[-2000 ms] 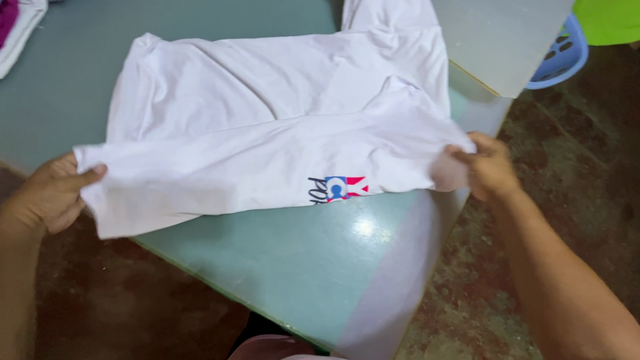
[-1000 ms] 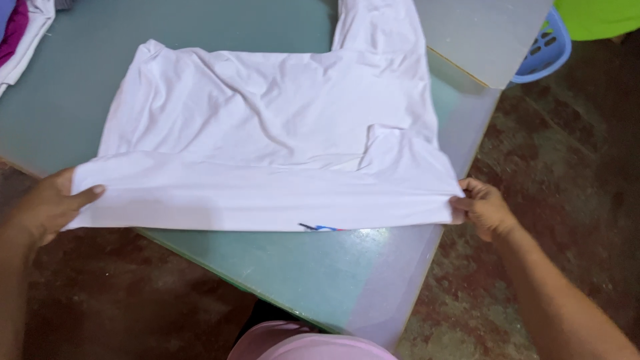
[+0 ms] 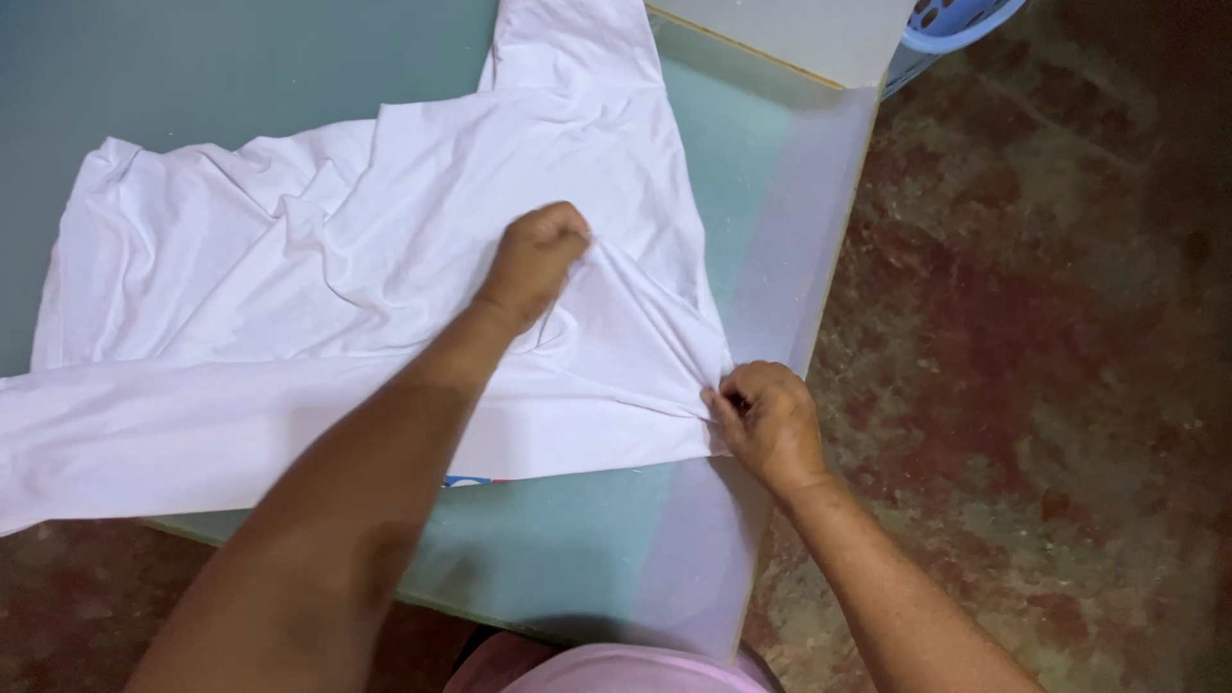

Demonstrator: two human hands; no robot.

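Note:
A white knit shirt (image 3: 414, 221) lies partly folded on the green tabletop, its near part turned over in a long band and its far part wrinkled. Over the middle of the garment, my left hand (image 3: 539, 260) pinches a piece of the fabric and pulls it taut. My right hand (image 3: 770, 419) grips the shirt's near right corner beside the table's right edge. Between the two hands the cloth stretches in a diagonal ridge. A sliver of blue and red print (image 3: 470, 481) shows under the near edge; the rest of the print is hidden.
The green table (image 3: 539, 558) has a pale strip along its right side. A pale board (image 3: 789, 34) stands at the back right, with a blue perforated plastic basket (image 3: 948, 29) beyond it. Stained floor (image 3: 1011, 318) lies to the right. Pink clothing (image 3: 635, 669) shows at the bottom.
My left hand has let go of the shirt's left end and moved right to grasp fabric at its middle. My right hand stays at the right corner. Most of the print has turned out of sight.

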